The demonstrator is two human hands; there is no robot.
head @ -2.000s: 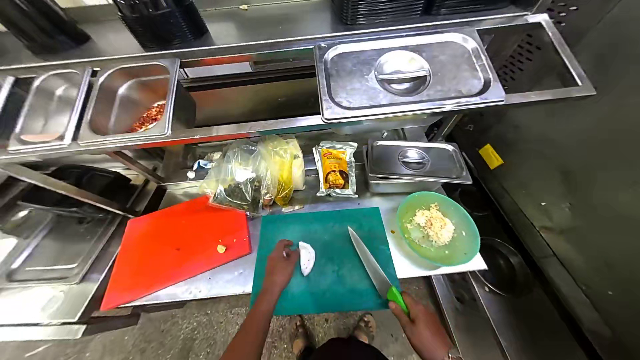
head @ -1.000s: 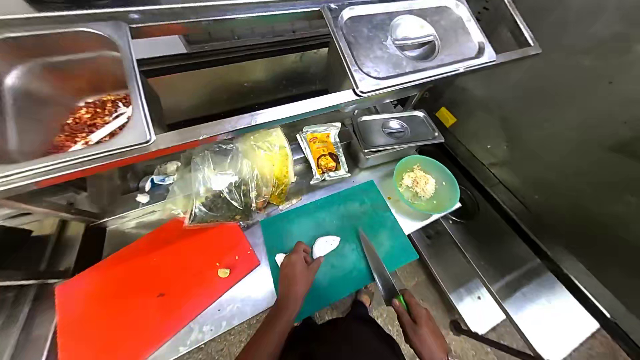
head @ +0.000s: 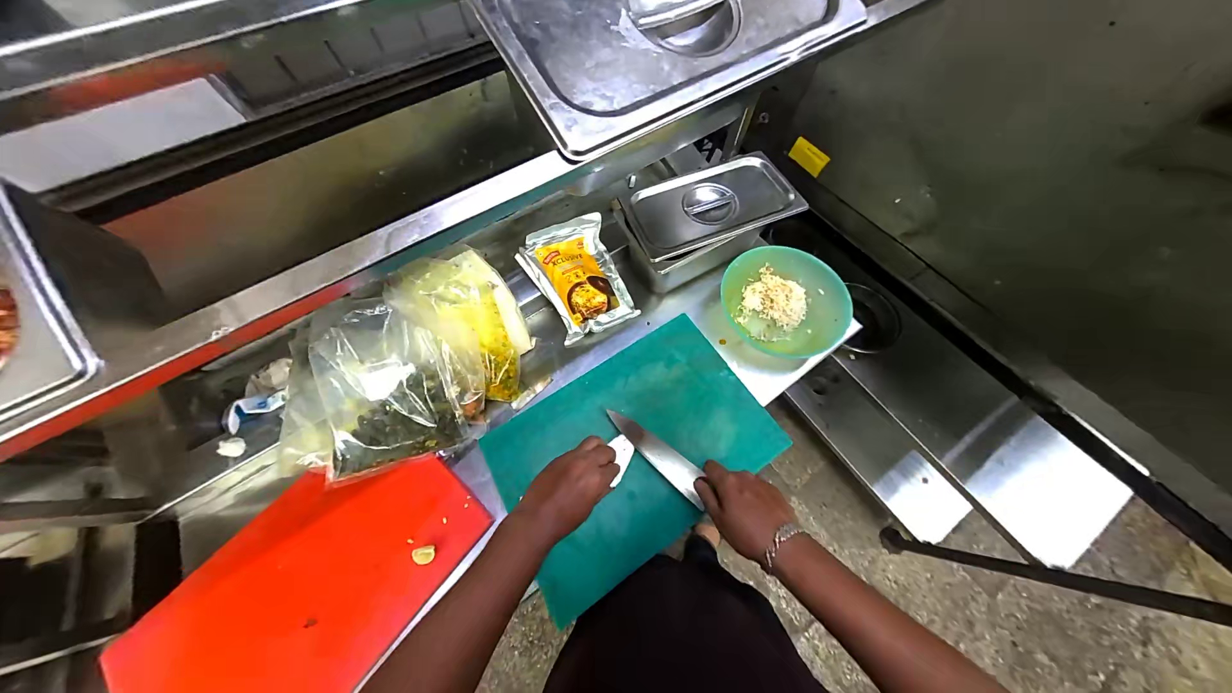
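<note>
A white food piece (head: 621, 456), its kind unclear, lies on the green cutting board (head: 616, 539), partly covered by the fingers of my left hand (head: 576, 484), which grip its near side. My right hand (head: 746, 508) is closed around the handle of a kitchen knife (head: 659, 454); the hand hides the handle. The blade points up and left across the board, its tip just above the white piece and its edge close to the piece's right side. Right of the board, a translucent green bowl (head: 828, 322) holds chopped pale food (head: 773, 299).
A red cutting board (head: 289, 587) with a small yellowish piece (head: 423, 554) lies at left. Behind are filled plastic bags (head: 395, 375), a foil packet (head: 580, 279) and a lidded steel container (head: 710, 204). A steel shelf edge (head: 462, 217) overhangs the counter.
The knife has come from the right of the white piece to close beside it, and my left hand now covers more of the piece. The view has turned and moved nearer.
</note>
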